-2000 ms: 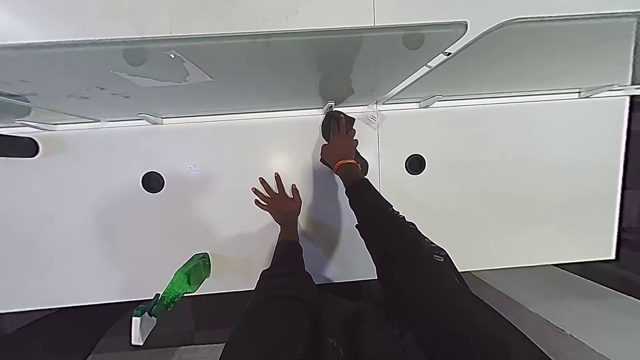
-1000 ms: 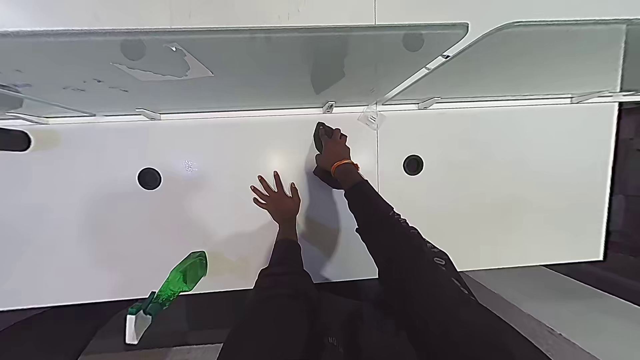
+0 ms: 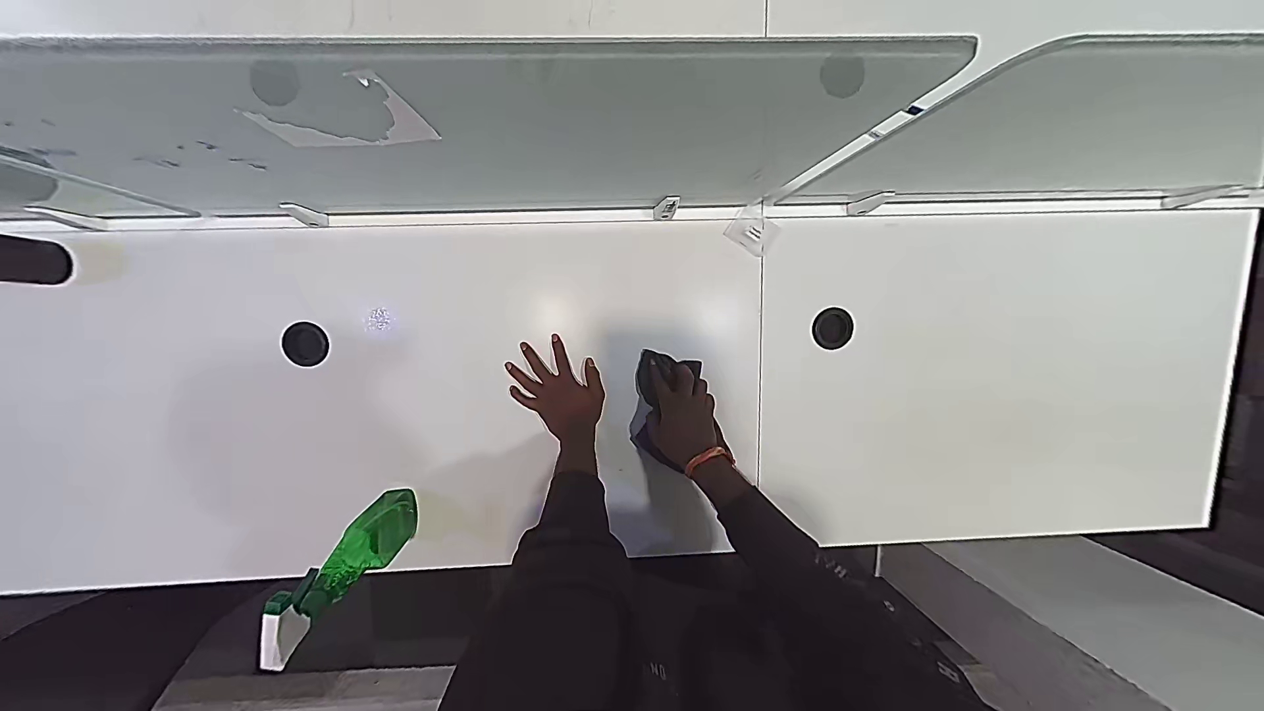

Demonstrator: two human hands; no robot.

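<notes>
My right hand [image 3: 683,415], with an orange band at its wrist, presses a dark cloth [image 3: 647,380] onto the white desktop [image 3: 987,425], a little left of the seam between two desk panels. The cloth is bunched under the fingers, and part of it shows beside the palm. To its left my left hand [image 3: 565,395] lies with fingers spread on the same surface and holds nothing. A green transparent spray bottle [image 3: 370,538] with a white and green trigger head lies at the front edge, left of my hands, its head jutting past the edge.
A frosted glass divider [image 3: 553,128] with a torn paper remnant [image 3: 410,114] runs along the back on small brackets [image 3: 667,207]. Round black desk grommets [image 3: 305,344] [image 3: 832,328] sit in the panels. A small clear plastic piece [image 3: 752,231] is by the seam, and a dark slot [image 3: 35,260] is at far left.
My right hand has drawn the cloth from near the divider's bracket back toward the front edge. My left hand remains spread on the desk, and the bottle lies in the same place.
</notes>
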